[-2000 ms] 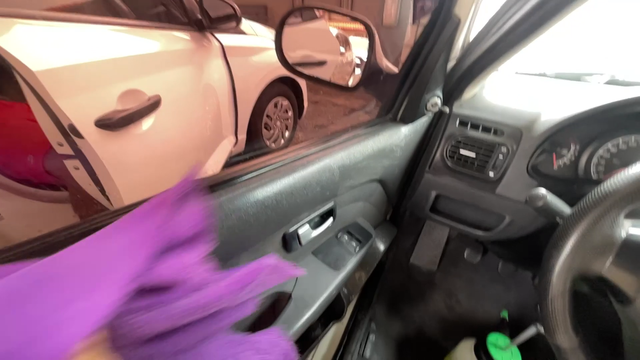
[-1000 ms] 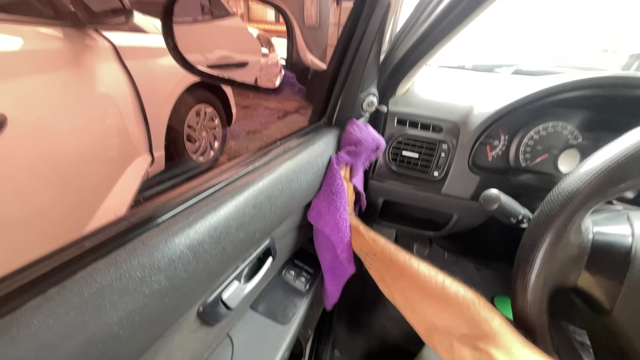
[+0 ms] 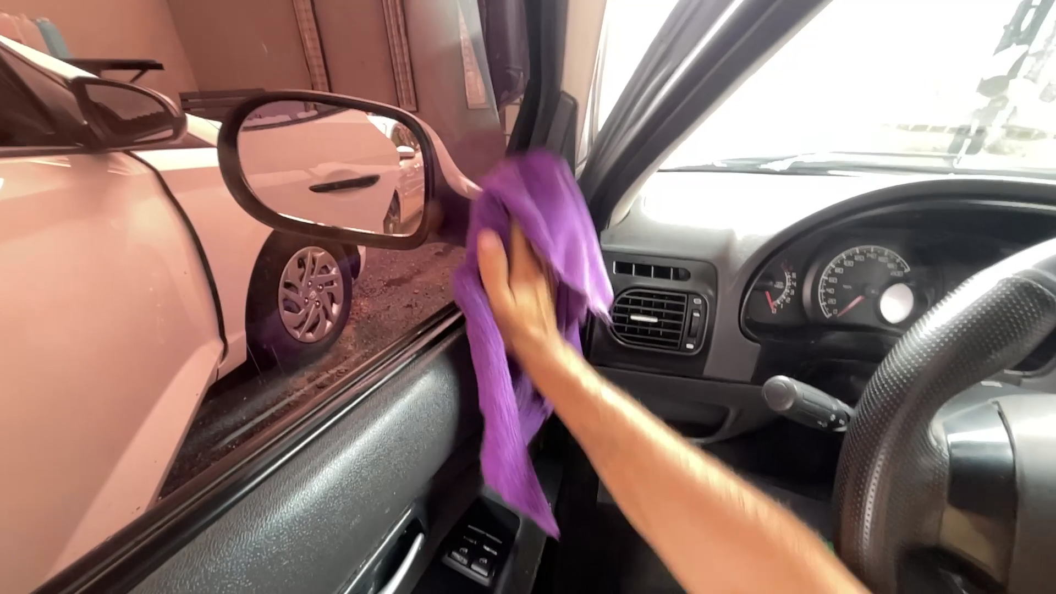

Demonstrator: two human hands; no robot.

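My right hand (image 3: 520,297) reaches up from the lower right and holds a purple cloth (image 3: 503,371) at the front corner of the driver's door window. The cloth is bunched over and around the fingers, partly blurred, and one long end hangs down over the door panel. Some fingertips are hidden in its folds. Just left of the cloth, beyond the window glass, is the door mirror (image 3: 334,169). My left hand is out of view.
The door panel (image 3: 363,445) with window switches (image 3: 474,557) and a door handle (image 3: 404,561) lies below. To the right are an air vent (image 3: 656,318), a column stalk (image 3: 804,403) and the steering wheel (image 3: 899,412). A white car (image 3: 91,289) stands outside.
The cloth was low at the left two seconds ago, then by the front end of the door's top edge; now it is higher, against the window corner. The view has shifted.
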